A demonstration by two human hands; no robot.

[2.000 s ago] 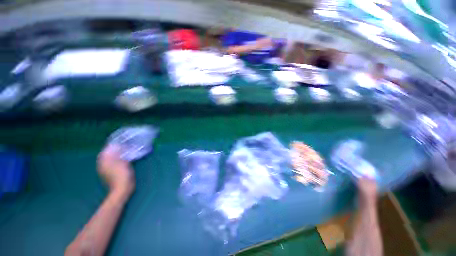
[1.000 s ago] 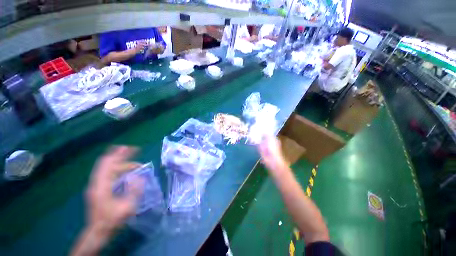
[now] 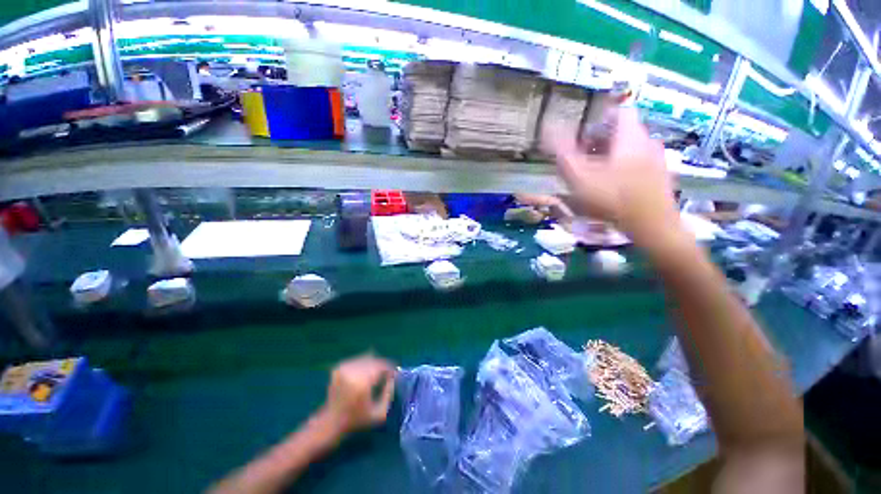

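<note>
My left hand is over the bench, fingers curled, fingertips at the edge of a flat clear bag; I cannot tell if they grip it. More shiny bags with grey parts lie piled to its right. A heap of thin tan sticks lies beyond them, then small clear bags, partly behind my right forearm. My right hand is raised in front of the shelf, blurred, fingers spread upward. A small indistinct thing shows at its fingertips; whether it is held is unclear.
Blue boxes stand at left. White packs are spaced along the belt. A white cable bundle and a white sheet lie beyond. The overhead shelf bears brown stacks and a blue-yellow box. Another person's hand shows behind.
The view has turned left and up from the aisle. My right hand has left the small bags and risen to the shelf. My left hand has closed its fingers more, beside the flat bag.
</note>
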